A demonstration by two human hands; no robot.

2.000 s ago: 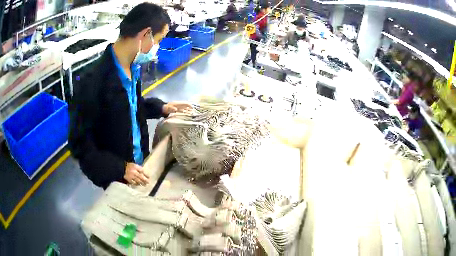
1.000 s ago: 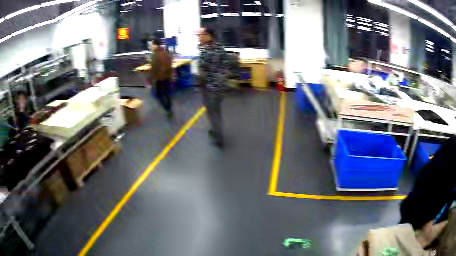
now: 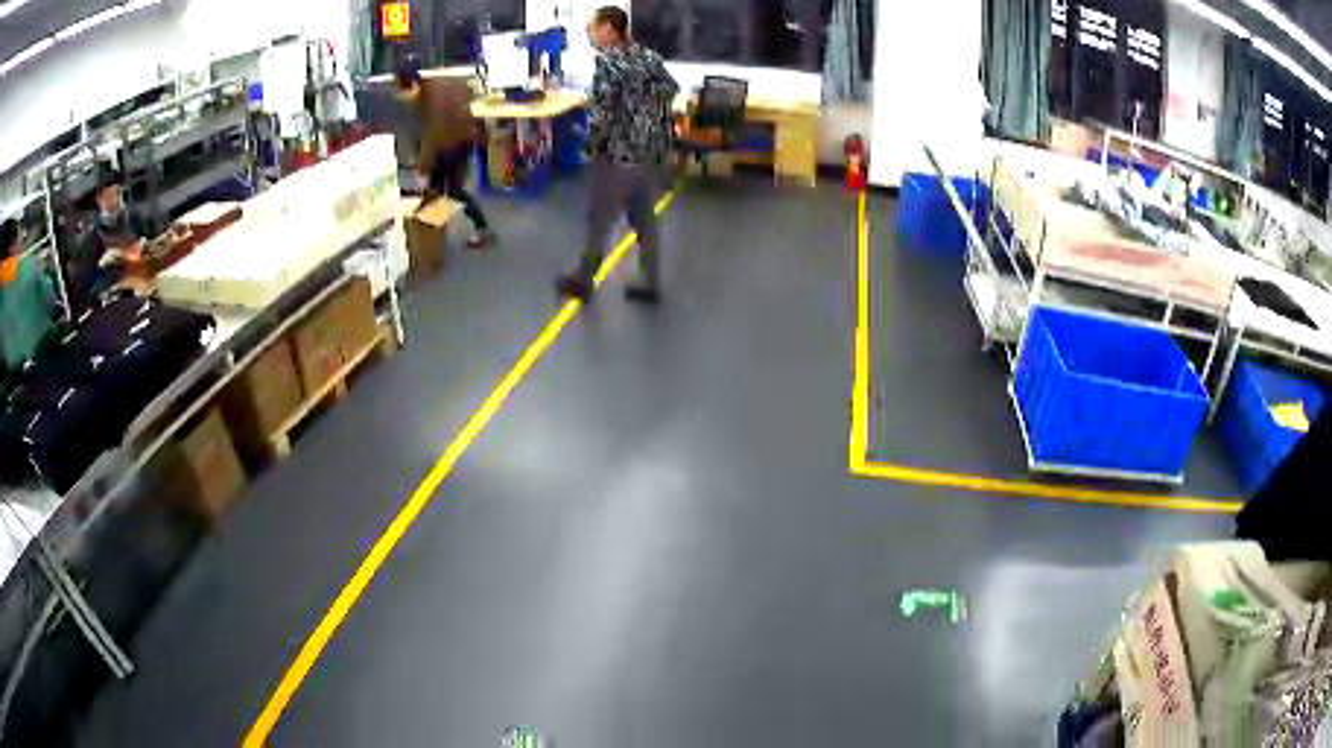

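Note:
Neither of my hands is in the picture. Nearest in front of me, at the lower right edge, stand pale beige strap bundles [image 3: 1242, 599] with a green mark, cut off by the edge. A beige piece with red printed characters [image 3: 1161, 665] stands at their left side. A dark sleeve [image 3: 1297, 490] of another person shows just behind them at the right rim.
Grey floor [image 3: 657, 585] with yellow lines. A blue crate [image 3: 1110, 395] on a wheeled base is at right, beside worktables [image 3: 1125, 256]. Cartons [image 3: 329, 339] and black bundles [image 3: 102, 373] are at left. A person in a patterned shirt [image 3: 628, 117] walks at the back.
The view has swung left from the strap bundles and the masked worker to the aisle, then tilted lower. The patterned-shirt person has changed stride; the person in brown now leans by a carton.

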